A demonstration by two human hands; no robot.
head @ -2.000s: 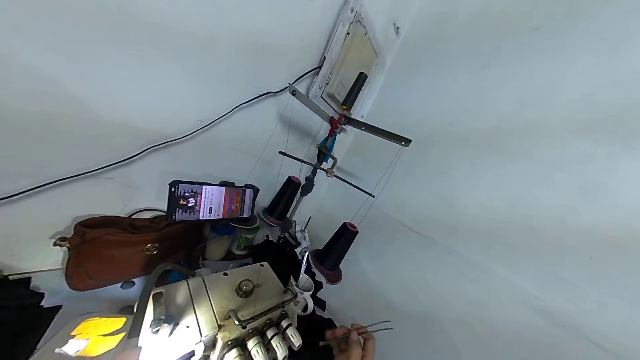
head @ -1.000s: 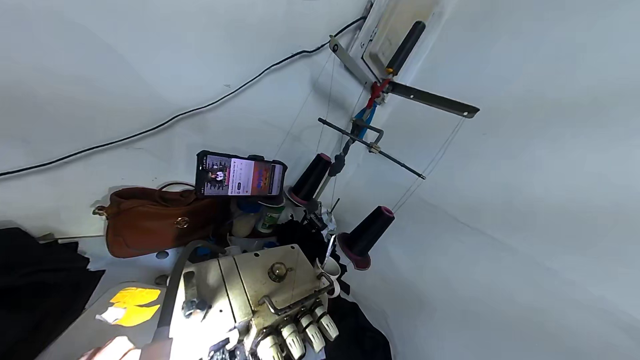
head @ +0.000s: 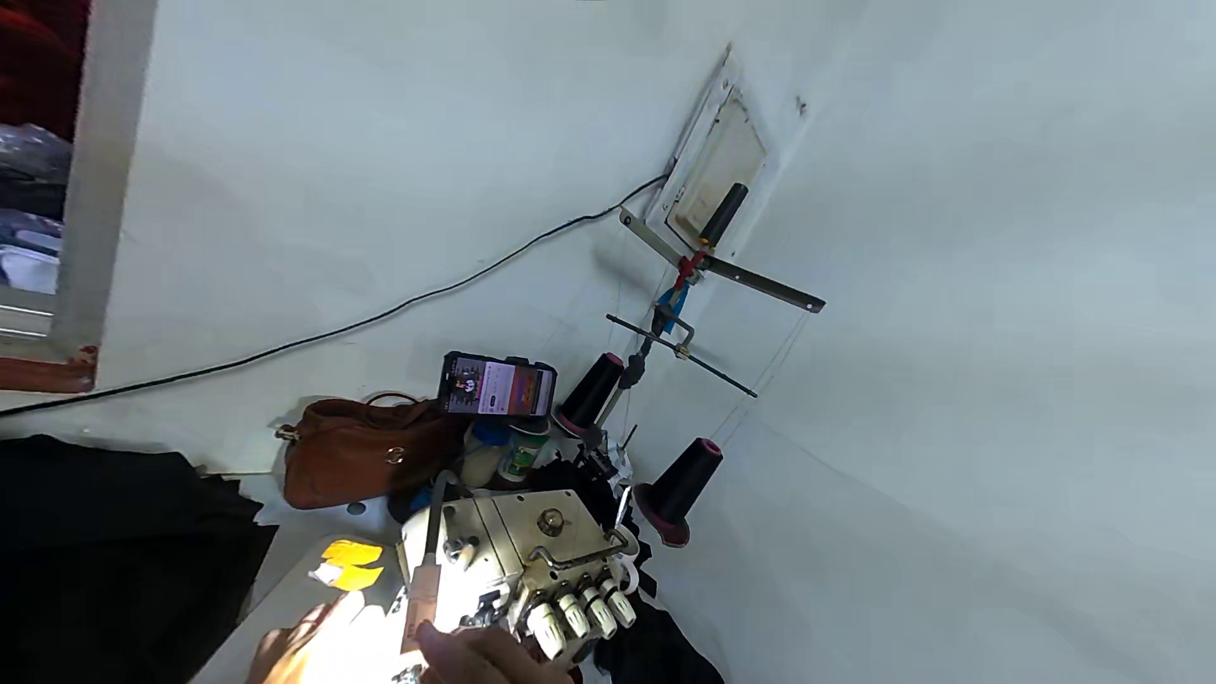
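Observation:
An overlock sewing machine (head: 532,541) with several white tension knobs stands at the lower middle. My left hand (head: 328,641), brightly lit by the machine's lamp, lies at its left front near the needle area; whether it holds anything is washed out by the glare. Close to the knobs and the brown lever-like part (head: 423,603), my right hand (head: 489,655) has its fingers bent, partly cut off by the lower edge. Two black thread cones (head: 684,480) sit behind the machine, with threads running up to a metal thread stand (head: 760,285).
Black fabric (head: 114,560) lies at the left. A brown leather handbag (head: 366,446), a phone (head: 499,387) with a lit screen and small jars (head: 522,451) stand against the wall. Yellow pieces (head: 351,560) rest on the machine's plate. A black cable (head: 418,299) crosses the wall.
Both hands are now at the machine's front. Two seconds ago a hand holding thin tweezers-like prongs was right of the knobs; those prongs are not visible now. The view has shifted, showing more at left.

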